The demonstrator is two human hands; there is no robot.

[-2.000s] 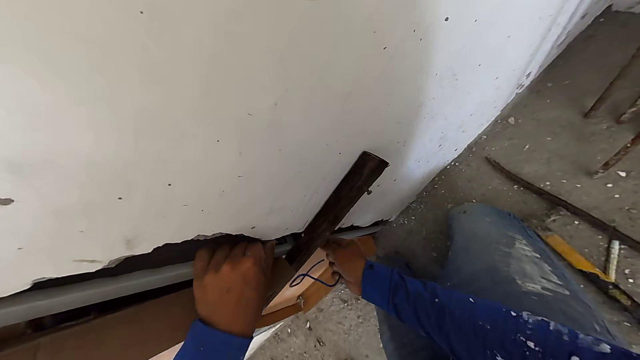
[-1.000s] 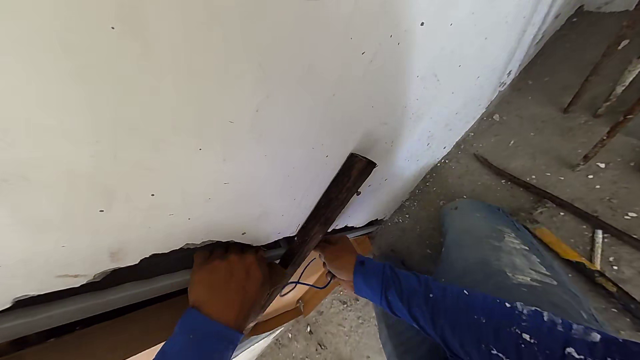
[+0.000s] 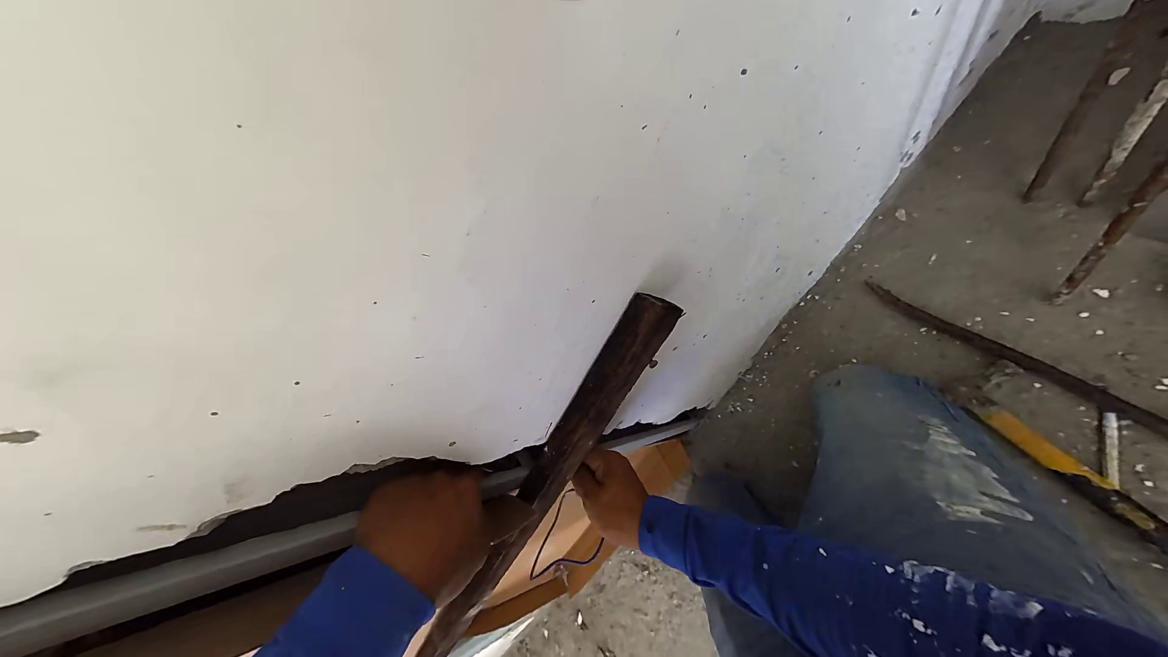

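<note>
A dark wooden pole (image 3: 598,388) leans slantwise in front of the white wall (image 3: 365,228). Low on the wall, a grey pipe (image 3: 210,570) runs along a ragged gap. My left hand (image 3: 424,529) grips over the pipe at the gap, just left of the pole; its fingertips are hidden. On the pole's right side is my right hand (image 3: 611,497), fingers curled at the pipe beside the pole; what they pinch is hard to see. A thin dark blue wire (image 3: 538,557) loops below it, over a cardboard box (image 3: 547,538).
On the concrete floor (image 3: 821,338) at the right lie a dark, thin strip (image 3: 1004,351) and a yellow and black tool (image 3: 1049,452). Rusty metal legs (image 3: 1118,228) stand at the upper right. My knee in jeans (image 3: 912,474) is beside the wall. Paint chips are scattered about.
The right hand's fingers, seen at the wire loop two seconds ago, have shifted up against the pole and pipe. The left hand stays at the gap. The pole has barely moved.
</note>
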